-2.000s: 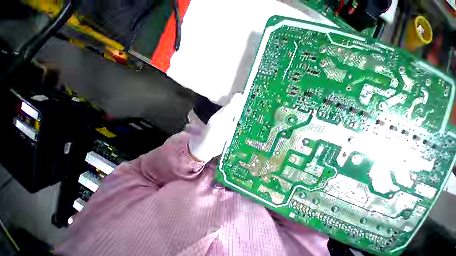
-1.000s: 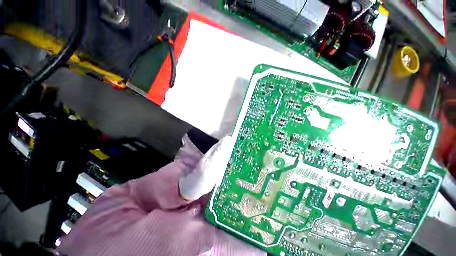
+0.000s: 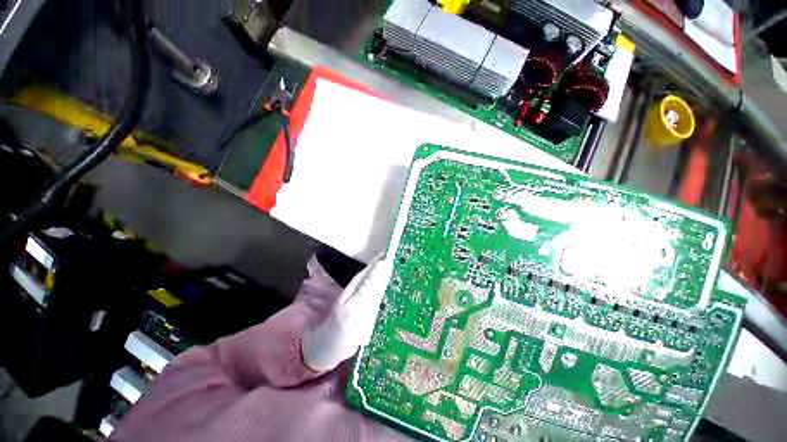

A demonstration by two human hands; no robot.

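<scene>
A large green power board point(image 3: 535, 345) fills the lower right, its solder side facing me and tilted. A strong white glare covers its upper right part. My left hand point(image 3: 343, 326), in a white glove with a pink sleeve, holds the board's left edge; its fingers are hidden behind the board. My right hand is not in view. A white sheet point(image 3: 345, 155) on a red mat point(image 3: 274, 168) lies behind the board. Dark-handled side cutters point(image 3: 286, 129) lie at the mat's left edge.
Another board with silver heatsinks point(image 3: 457, 47) and copper-red chokes point(image 3: 580, 91) lies at the back. A yellow round cup or roll point(image 3: 673, 119) stands by the rails point(image 3: 595, 145). Black housings point(image 3: 60, 302) are at the lower left. A black cable point(image 3: 129, 112) hangs at the upper left.
The board and my left hand have moved down and slightly left in the view. The glare has shifted to the board's upper right. More of the back board and the side cutters now show.
</scene>
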